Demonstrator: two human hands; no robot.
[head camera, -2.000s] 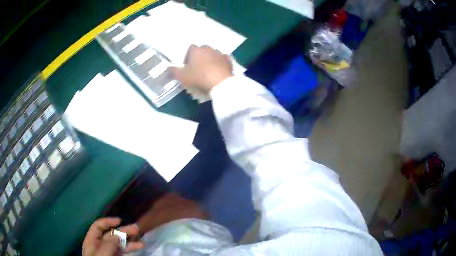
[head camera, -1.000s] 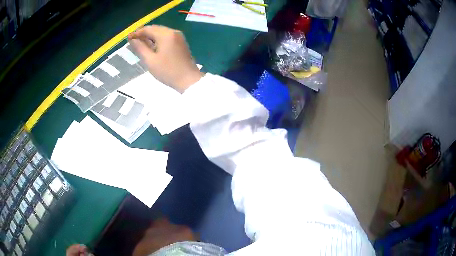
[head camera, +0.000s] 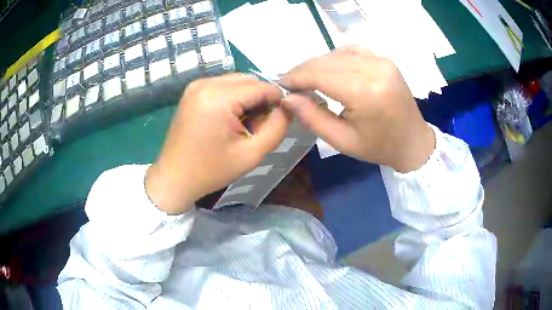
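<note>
A grey adhesive sheet with pale stepped cut-outs hangs below my hands, over the front of the smock. My left hand and my right hand meet at its upper end, thumbs and index fingers pinched close together. A thin pale edge shows between the fingertips. My right hand grips the top of the sheet. My left fingers are curled; whether the small cell is inside them is hidden.
A clear blister tray with rows of whitish cells stands at the back left, with another tray at far left. White sheets lie behind my hands, more sheets at right. A paper with pens lies far right.
My right hand has come back from the sheets at the bench's far side with a grey sheet. My left hand has risen to meet it. The view has turned left, showing more of the trays.
</note>
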